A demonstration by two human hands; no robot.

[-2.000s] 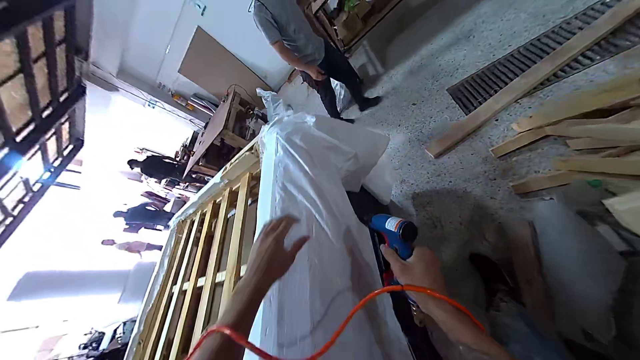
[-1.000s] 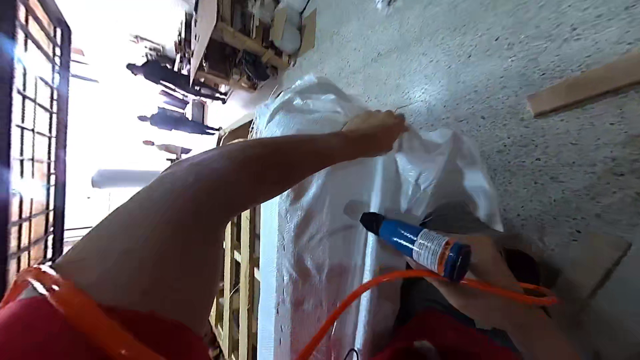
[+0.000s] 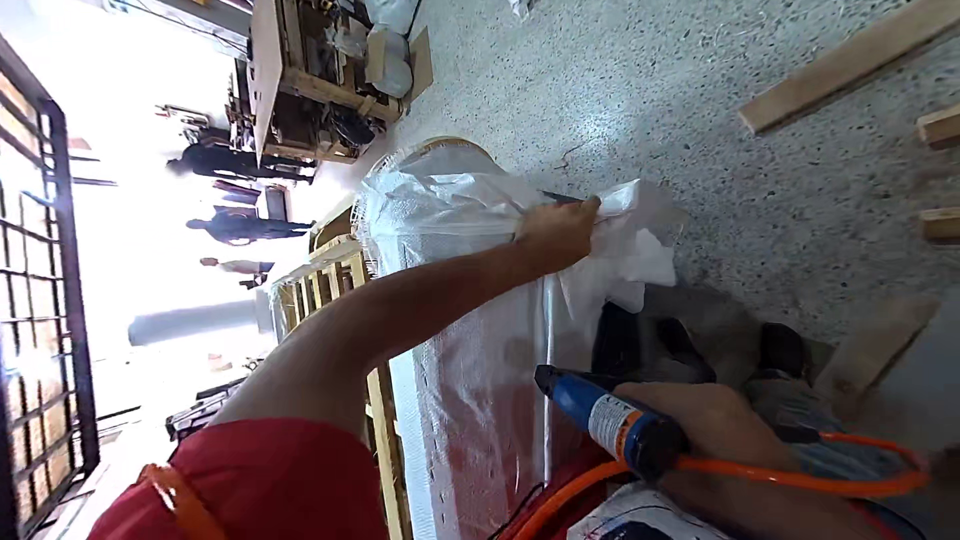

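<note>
My left hand [image 3: 559, 232] is closed on a gathered edge of the white sheeting [image 3: 637, 255], near the rounded far end of a long wrapped piece [image 3: 480, 390]. My right hand [image 3: 712, 427] holds a blue pneumatic stapler [image 3: 600, 416], its dark nose over the side edge of the wrapped piece. An orange air hose [image 3: 780, 474] runs by the tool and across the bottom of the view. Translucent white wrap covers the piece, and a thin white strip [image 3: 548, 367] lies along it.
Wooden slats [image 3: 382, 420] stand left of the wrapped piece. A cluttered wooden bench [image 3: 322, 90] is beyond it. Loose boards [image 3: 840, 67] lie on the speckled floor at right. Several people stand in the bright background, and a metal grille [image 3: 64, 247] is at far left.
My left hand, apart from the wrap two seconds ago, now grips its edge. The stapler has stayed in my right hand. The view has shifted.
</note>
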